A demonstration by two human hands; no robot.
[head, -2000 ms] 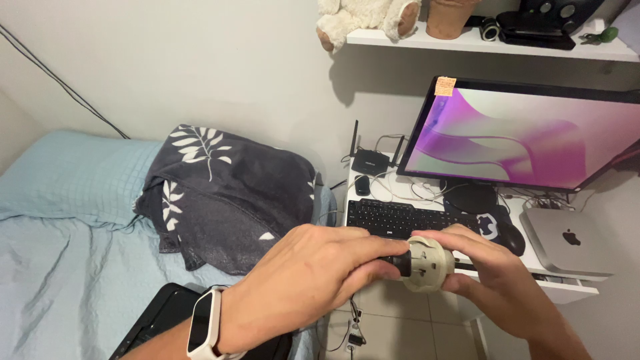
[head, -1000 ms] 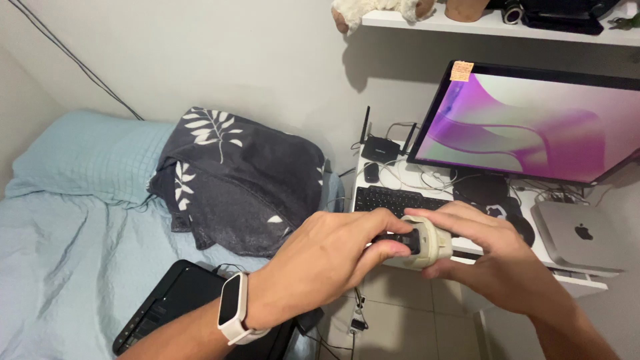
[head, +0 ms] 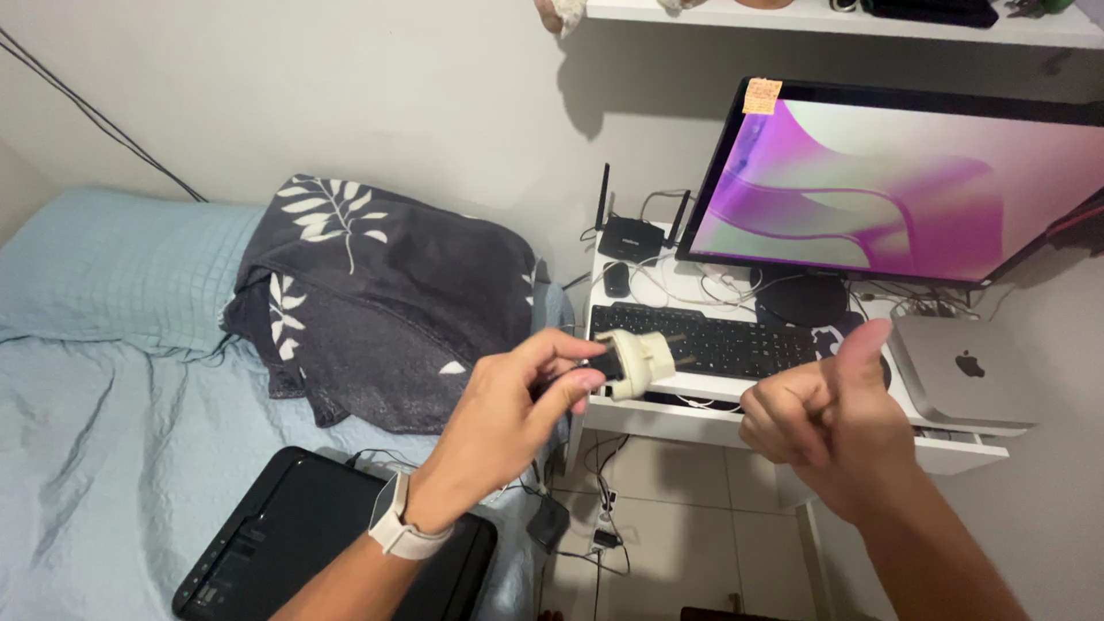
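My left hand [head: 509, 410], with a white watch band [head: 404, 526] on its wrist, pinches a black plug [head: 608, 362] between thumb and fingers. The plug sits in a cream plug adapter [head: 638, 362], whose metal pins point right over the black keyboard [head: 724, 341]. My right hand [head: 832, 410] is apart from the adapter, further right, in front of the desk. Its thumb points up and its other fingers are curled, with nothing visible in them.
A white desk [head: 630, 418] bears a monitor [head: 862, 190], a router [head: 632, 239], a mouse [head: 616, 279], tangled cables and a silver Apple computer [head: 957, 371]. A black printer [head: 336, 535] and a dark blanket [head: 388, 302] lie on the bed [head: 95, 457]. A power strip [head: 604, 530] is on the floor.
My right hand has let go of the adapter and moved off to the right, its thumb now raised. My left hand still holds the plug, with the adapter on it.
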